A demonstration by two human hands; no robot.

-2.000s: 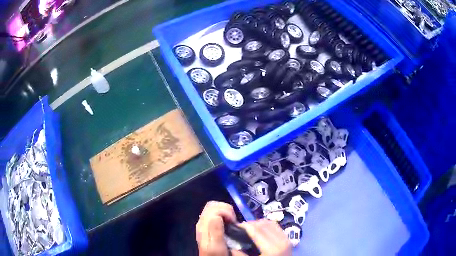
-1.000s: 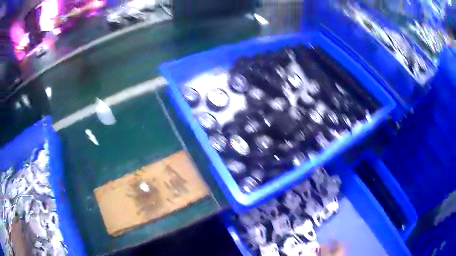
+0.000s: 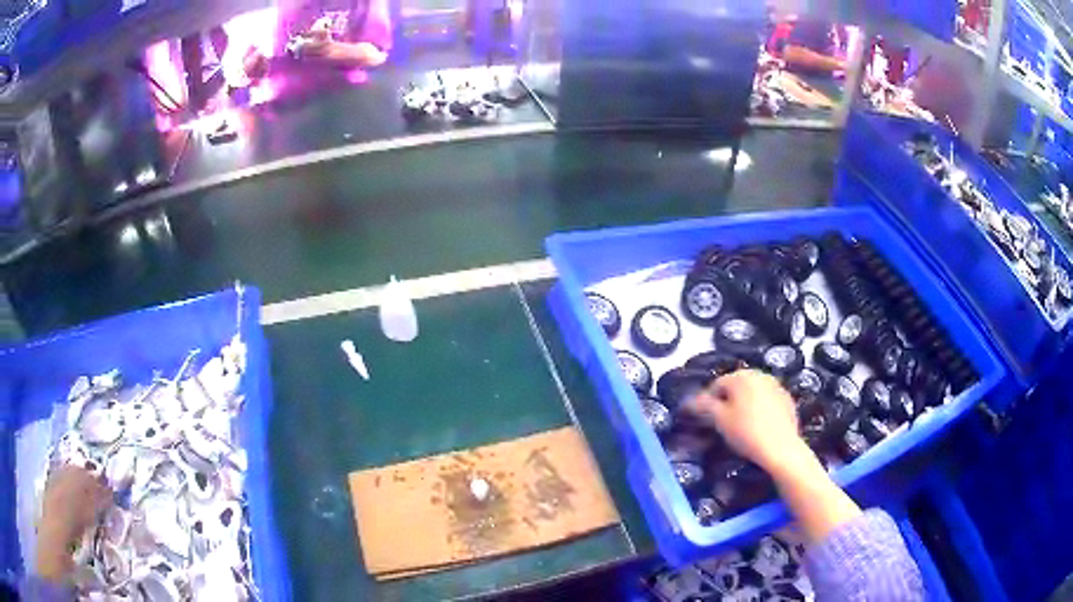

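My right hand (image 3: 753,412) is over the wheels in the blue wheel tray (image 3: 659,494), fingertips down among them; I cannot tell if it holds one. My left hand (image 3: 73,506) is in the left blue tray (image 3: 261,470), against the heaped white plastic brackets (image 3: 177,470); its grip is unclear. Black-tyred wheels with silvery hubs (image 3: 654,329) lie loose, with rows along the tray's right side. The stained cardboard pad (image 3: 400,517) lies between the trays, with a small white knob (image 3: 479,488) on it.
A translucent squeeze bottle (image 3: 398,312) and a narrow white piece (image 3: 354,360) are behind the pad. White sub-assemblies (image 3: 753,570) show below the wheel tray. Another blue tray (image 3: 894,153) stands at the right. A person's arm (image 3: 341,49) shows beyond the belt.
The view has lifted and turned left. My right hand has moved from the lower right tray to the wheels. My left hand now shows more fully among the white brackets.
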